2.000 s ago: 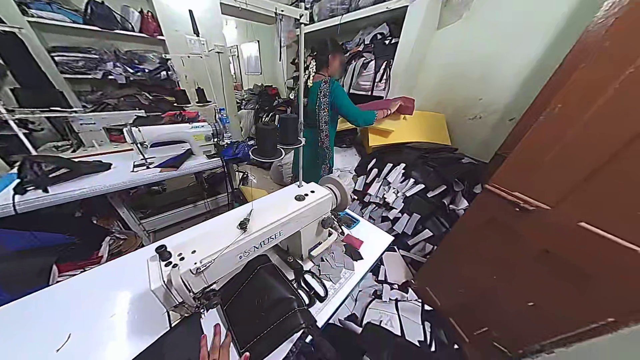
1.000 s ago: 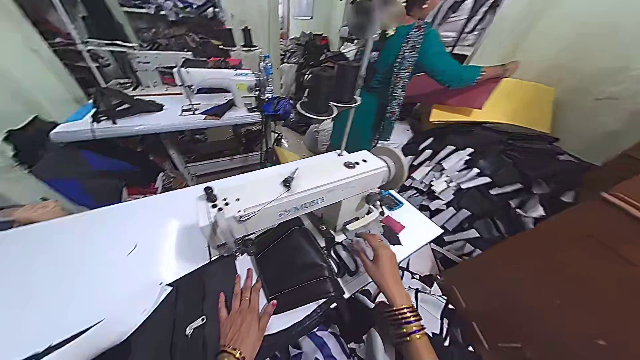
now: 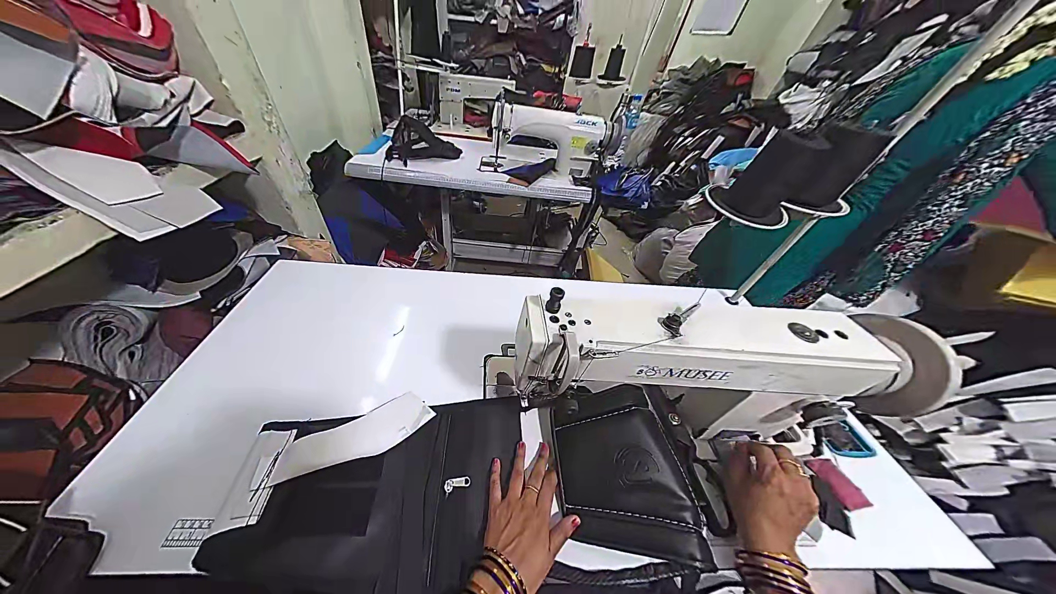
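My left hand [image 3: 528, 511] lies flat with its fingers spread on black fabric [image 3: 412, 478] with a zipper and silver slider, just in front of the needle area of a white sewing machine [image 3: 709, 355]. A black stitched leather piece [image 3: 631, 474] with an embossed mark rests to the right of that hand. My right hand [image 3: 769, 499] is beyond the leather piece, its fingers bent down at small scraps beneath the machine arm; whether it grips one is hidden. A white strip [image 3: 355, 437] lies across the black fabric.
Around the machine are a white table [image 3: 355, 330], a pink scrap [image 3: 840, 485], a blue-edged object [image 3: 850, 439] and black thread cones [image 3: 771, 173]. A second sewing machine [image 3: 553, 132] stands behind. A person in green [image 3: 891, 214] is at right. Fabric rolls [image 3: 107, 338] and offcuts [image 3: 990, 429] flank the table.
The view has swung left. My right hand, out of sight two seconds ago, came in by the scissors and is now bent over the scraps. The left hand stays on the black fabric.
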